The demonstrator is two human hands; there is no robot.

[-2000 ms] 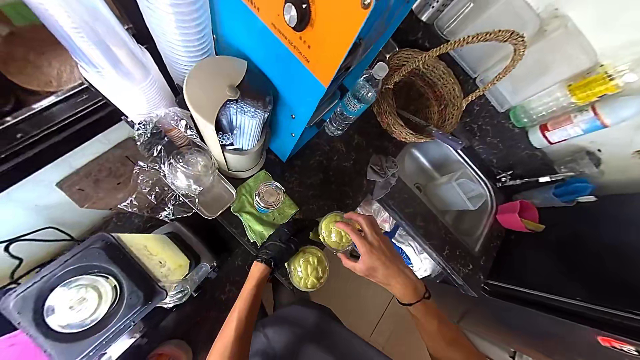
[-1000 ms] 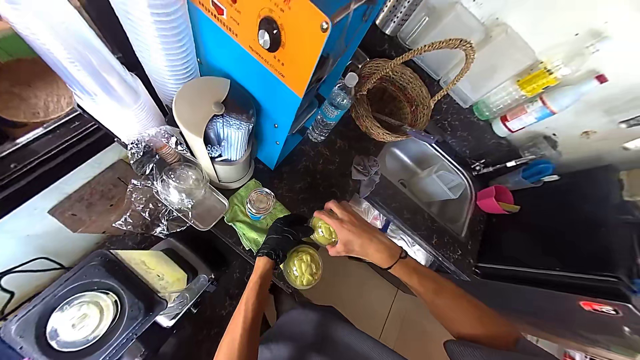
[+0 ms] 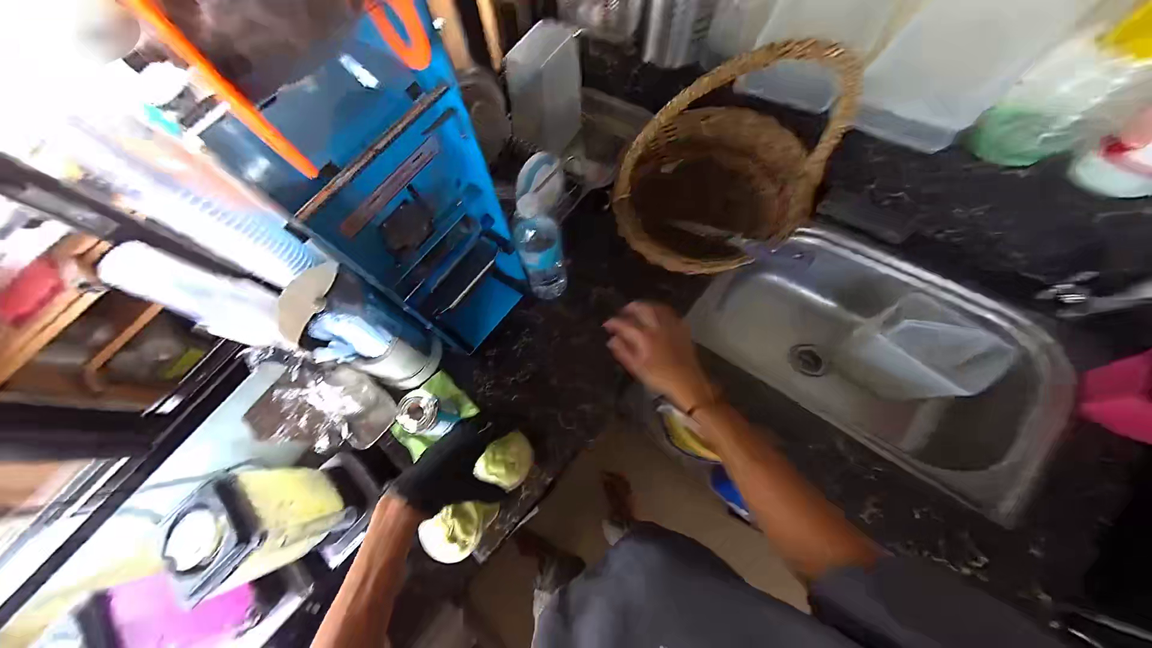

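Observation:
My left hand (image 3: 453,468), in a black glove, is closed around a clear cup of pale green food (image 3: 505,460) near the counter's edge. A second cup with the same green food (image 3: 454,531) stands just below that hand. My right hand (image 3: 655,353) is bare and reaches over the dark counter left of the sink; its fingers are slightly bent and apart, with nothing visible in them. Beside my left hand a small open-topped can (image 3: 419,411) rests on a green cloth (image 3: 450,393). The picture is blurred, so finger contact is hard to make out.
A steel sink (image 3: 765,328) with a clear plastic container (image 3: 945,355) lies to the right. Behind stand a wicker basket (image 3: 634,202), a water bottle (image 3: 541,256) and a blue machine (image 3: 490,310). A straw holder (image 3: 405,360) and crumpled plastic wrap (image 3: 315,400) are at the left.
My right hand has let go of the cup it touched near my left hand and moved away over the counter toward the sink. The view has shifted strongly.

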